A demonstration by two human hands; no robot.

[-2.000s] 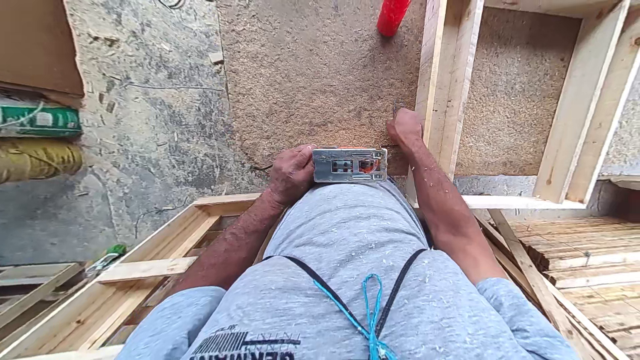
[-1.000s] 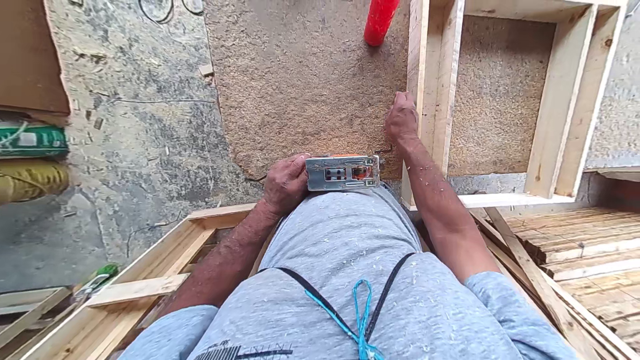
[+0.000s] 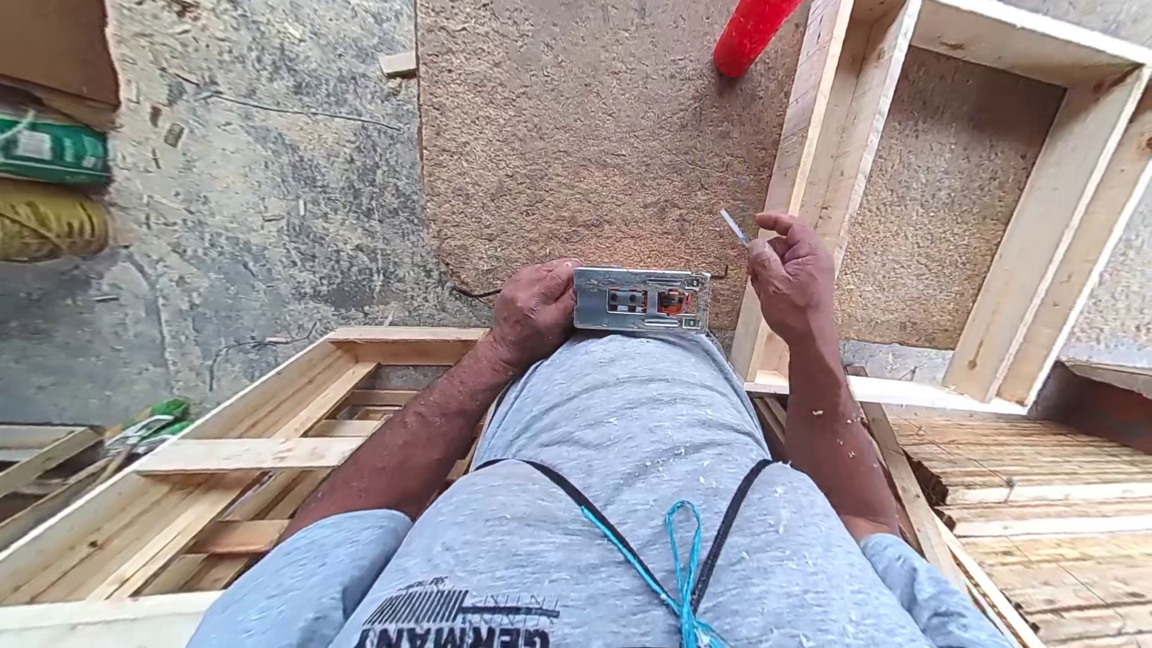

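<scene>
My left hand point(image 3: 537, 310) grips a power tool, which looks like a jigsaw point(image 3: 641, 300), at its left end. Its flat metal base plate faces up, with orange parts showing in the openings, and it rests close against my shirt. The tool's body is hidden beneath the plate. A thin dark piece sticks out past its right end. To the right of it, my right hand point(image 3: 792, 270) pinches a slim, pale strip point(image 3: 733, 226), which looks like a jigsaw blade, between thumb and fingers, pointing up and left.
Wooden frames stand at the right point(image 3: 832, 117) and lower left point(image 3: 252, 454). A red cylinder point(image 3: 751, 36) is on the fibrous board point(image 3: 585, 144). Stacked timber point(image 3: 1044, 522) lies at the lower right. Green point(image 3: 54, 148) and yellow bags point(image 3: 49, 220) are at the left. A dark cord point(image 3: 306, 112) crosses the concrete floor.
My right hand has lifted away from beside the wooden frame's edge, and a thin pale strip now shows in its fingers. My left hand keeps its hold on the tool.
</scene>
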